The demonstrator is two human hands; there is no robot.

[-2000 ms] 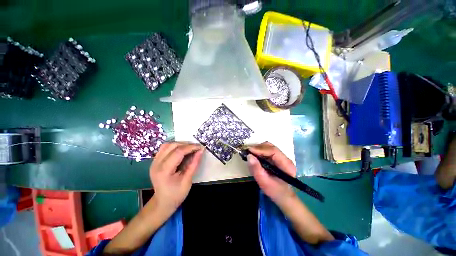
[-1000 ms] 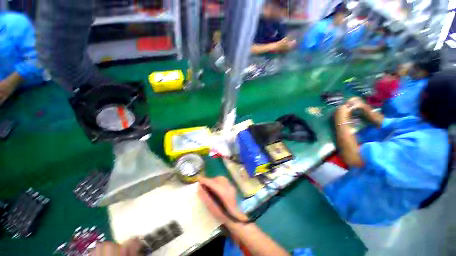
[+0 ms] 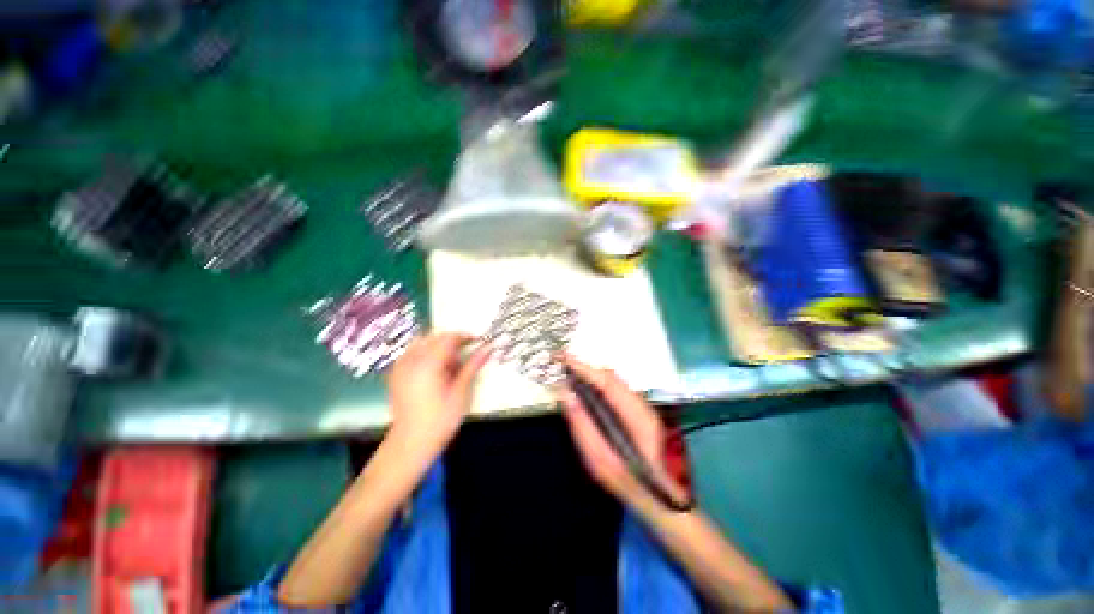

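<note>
The picture is blurred. A PCB panel (image 3: 530,329) with silvery spots lies on the cream-white work sheet (image 3: 630,348). My right hand (image 3: 609,434) holds the black soldering iron (image 3: 621,438), its front end at the panel's lower right edge. My left hand (image 3: 430,381) is at the panel's left edge with thumb and fingertips close together; whether solder wire is between them cannot be told. A loose pile of small white and pink-red components (image 3: 367,326) lies left of the sheet.
The fume hood (image 3: 504,192) stands behind the panel, the tip-cleaning tin (image 3: 618,230) and yellow tray (image 3: 632,168) to its right. The blue soldering station (image 3: 806,250) is farther right. Dark stacked panels (image 3: 248,224) lie left. A person's blue sleeve (image 3: 1020,498) shows at right.
The view has swung back down from the side to the bench. My right hand has moved from beside the tin to the panel with the iron. My left hand is again fully visible at the panel's left edge.
</note>
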